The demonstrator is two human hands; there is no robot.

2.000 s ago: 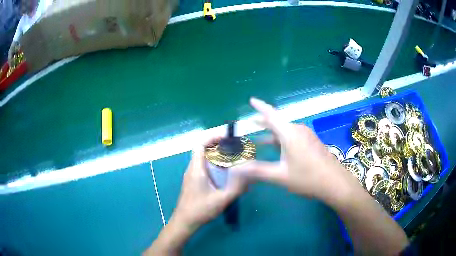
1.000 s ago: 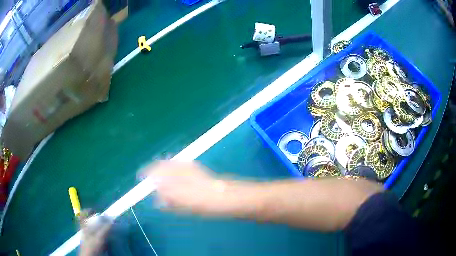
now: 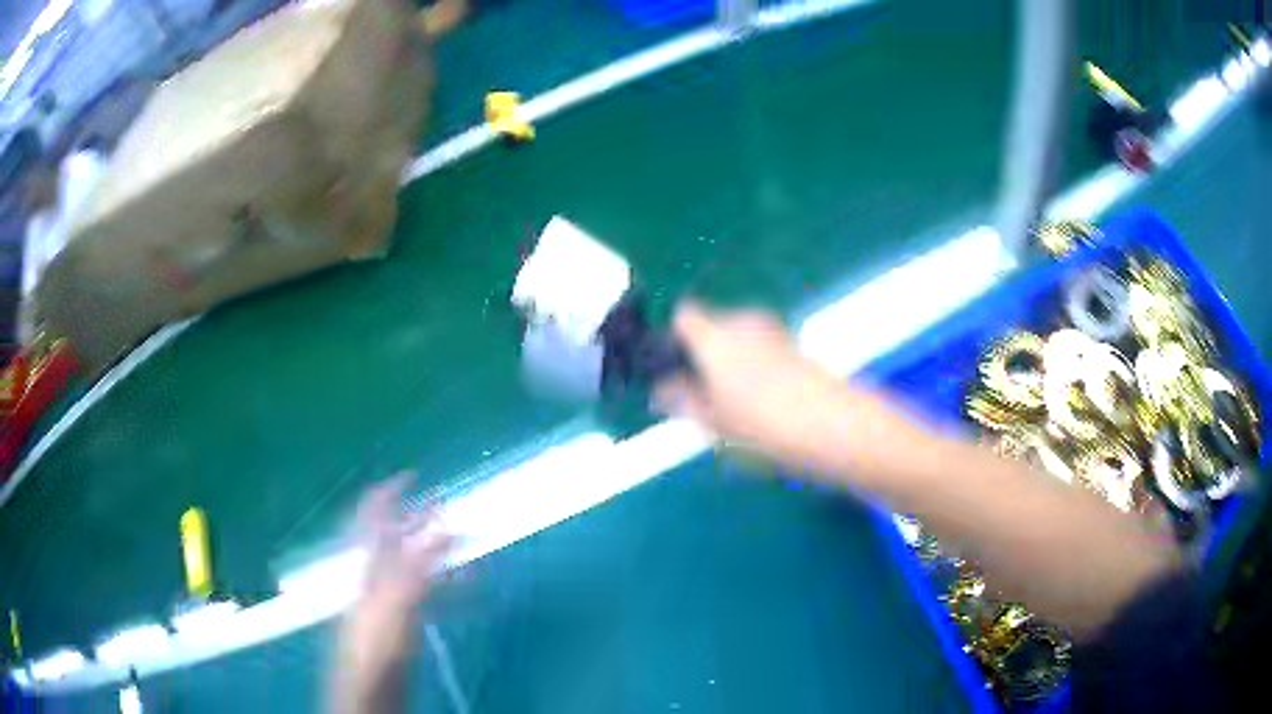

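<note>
My right hand (image 3: 739, 370) grips the black handle of a cylindrical unit (image 3: 558, 363) above the near side of the green belt. A white circuit board (image 3: 572, 272) lies against or hangs at the unit's far side; wires cannot be made out. My left hand (image 3: 391, 551) is blurred, over the pale rail at lower left, with its fingers apart and nothing seen in it.
A blue parts bin (image 3: 907, 537) of gold and silver rings stands at right, beside a metal post (image 3: 1032, 126). A yellow tube (image 3: 197, 554) lies on the belt at left. A carton (image 3: 251, 181), a yellow fitting (image 3: 508, 117) and a red bin (image 3: 31, 405) are farther off.
My right hand has taken hold of the unit with the white board, which has moved left and nearer. The gold-ringed unit is out of my hands. My left hand has come into fuller view.
</note>
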